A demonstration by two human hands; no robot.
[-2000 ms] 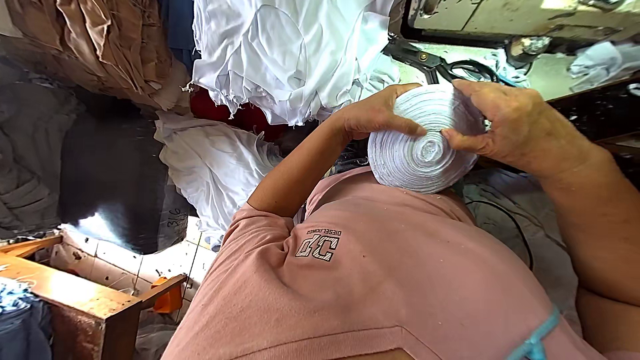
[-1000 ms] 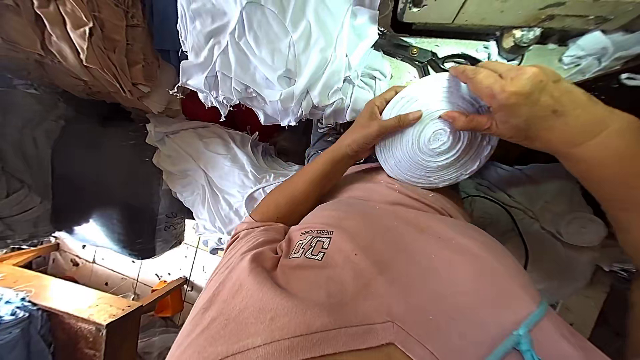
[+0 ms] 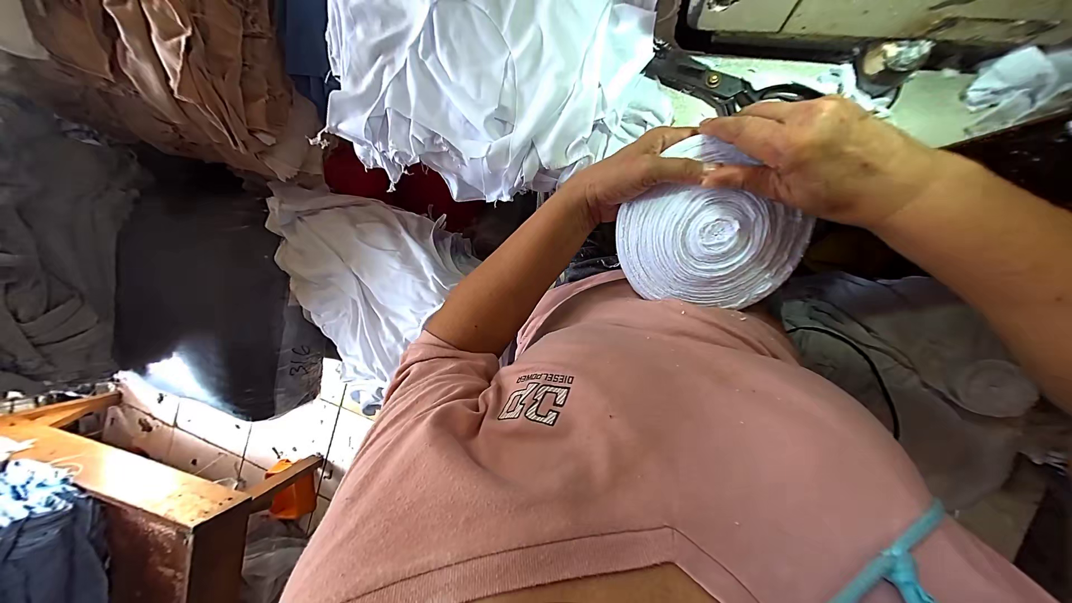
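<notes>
Both my hands hold a round, flat coil of white fabric strip (image 3: 712, 251), its spiral face turned to the view. My left hand (image 3: 641, 172) grips its upper left edge with the thumb along the rim. My right hand (image 3: 804, 155) is at the upper right, its thumb and fingers pinching the rim, so that the fingertips of both hands nearly meet. Just behind the hands lies a pair of dark-handled scissors (image 3: 699, 79), partly covered by my right hand. The coil's lower edge is close to the front of my pink shirt.
A heap of white cloth (image 3: 494, 84) lies ahead, with more white cloth (image 3: 368, 276) beside my left arm. Brown cloth (image 3: 193, 75) and dark cloth (image 3: 201, 276) are at the left. A wooden bench (image 3: 142, 486) stands lower left. A black cable (image 3: 863, 360) curves at the right.
The fingers of both hands have shifted along the coil's rim and come close together at its top. More of the spiral face shows below them.
</notes>
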